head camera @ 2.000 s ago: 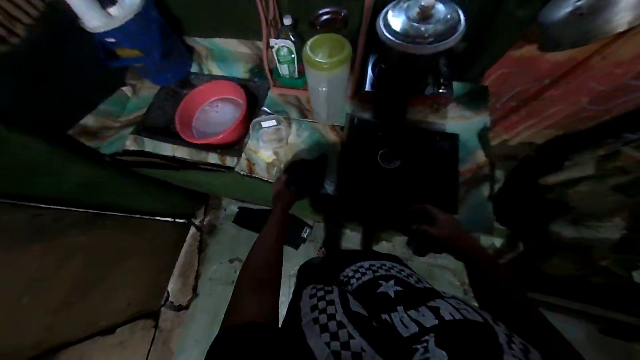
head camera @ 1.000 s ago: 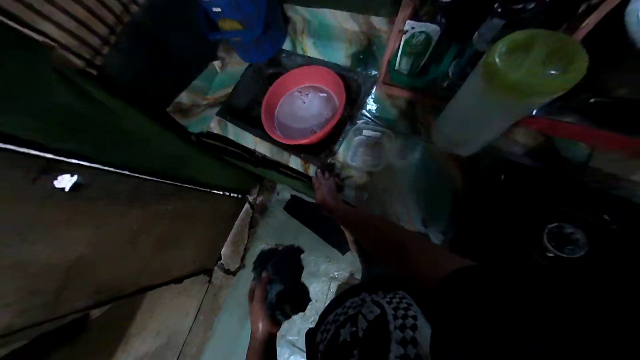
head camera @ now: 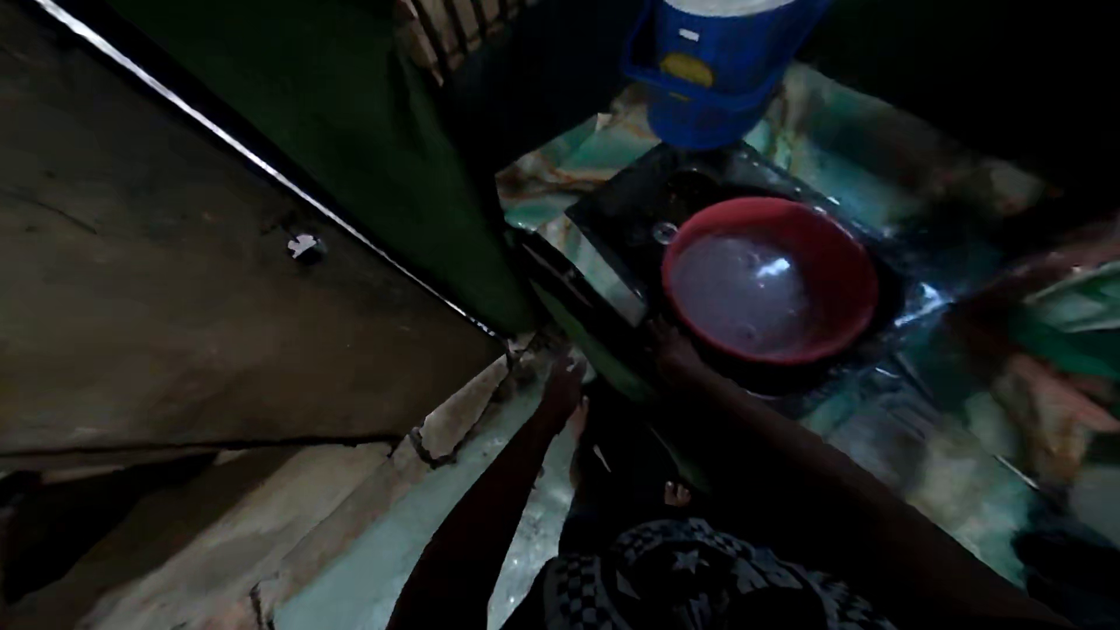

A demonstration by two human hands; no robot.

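Note:
A red plastic basin with cloudy water stands in a dark sink set into a marble-patterned counter. My right hand is at the counter's front edge, just left of and below the basin; its fingers are too dark to read. My left hand is low beside the counter front, over the floor, and whether it holds anything does not show. The dark cloth-like bundle seen earlier is not visible.
A blue bucket stands behind the sink. A transparent plastic container lies on the counter right of the basin. Bare feet are below. A green panel rises at left, and the floor has a cracked, raised edge.
The view has swung left toward the sink. My left hand, which held a dark bundle low over the floor one second ago, is now beside the counter front. My right hand remains near the counter edge.

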